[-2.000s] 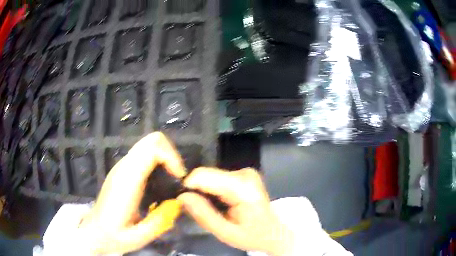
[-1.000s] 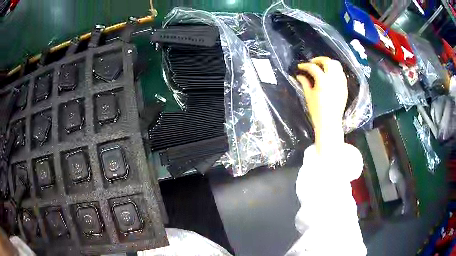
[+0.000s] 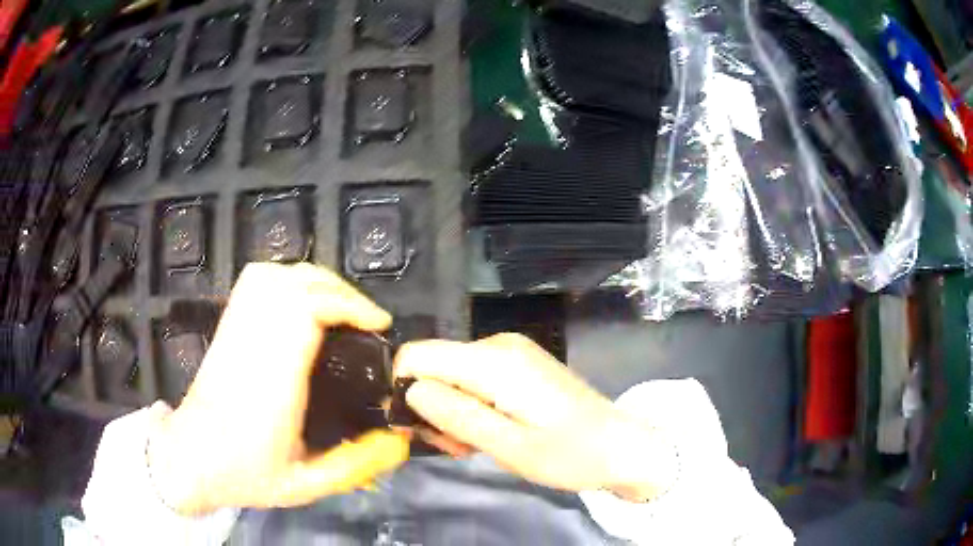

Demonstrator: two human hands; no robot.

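My left hand (image 3: 261, 389) holds a black watch body (image 3: 350, 384) between thumb and fingers, low in the middle of the view. An orange-yellow cover is on its thumb. My right hand (image 3: 523, 411) meets it from the right, its fingertips pinching a small black piece, seemingly a strap end (image 3: 403, 397), against the watch's edge. The fingers hide most of that piece. The foam tray (image 3: 333, 160) lies behind and left of my hands, with watch bodies in its pockets, such as one (image 3: 376, 237) just above my left hand.
A stack of black straps (image 3: 571, 192) lies right of the tray on the green mat (image 3: 496, 75). Clear plastic bags with black contents (image 3: 736, 203) lie further right. Red (image 3: 828, 373) and blue (image 3: 907, 64) objects stand at the right. Long black strips lie at the tray's left side (image 3: 43, 235).
My right hand has come back from the plastic bag at the right to the watch. My left hand, out of clear view a second ago, shows with the watch. The view has shifted left.
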